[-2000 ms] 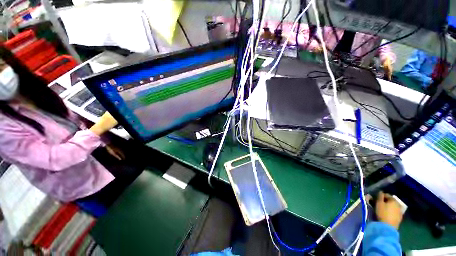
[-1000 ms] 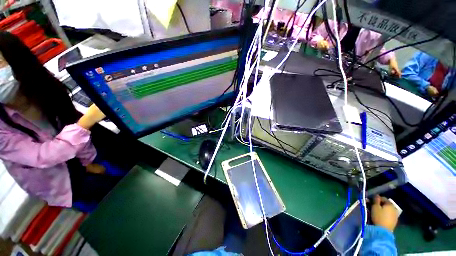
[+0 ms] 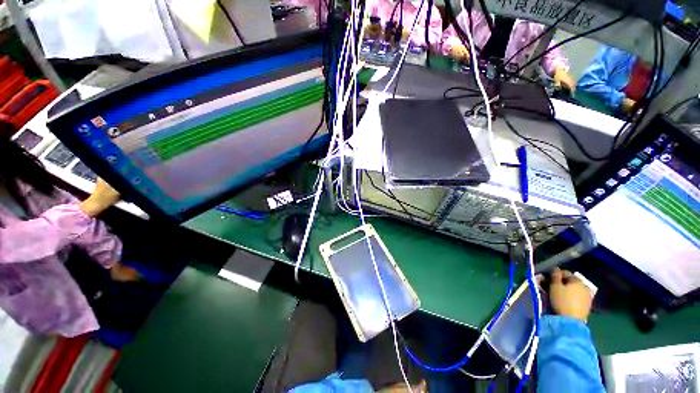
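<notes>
A grey-blue plate with a cream-gold rim lies at the green bench's front edge, a white cable crossing it. A second similar plate is further right, with blue cables around it. A dark tablet lies on the grey-beige instrument. My right hand, in a blue sleeve, is curled beside the second plate's upper end, over a small white object; its grip is unclear. My left hand is cut off by the bottom edge, only a little skin showing; its grip is hidden.
A large monitor stands left, another right. A black mouse is on the bench. White cables hang down in front. A person in pink is at left. A dark green surface and a white tray are at the bottom.
The view has shifted, so the bench things appear further left and slightly higher. Part of my left hand now shows at the bottom edge. My right hand stays beside the second plate.
</notes>
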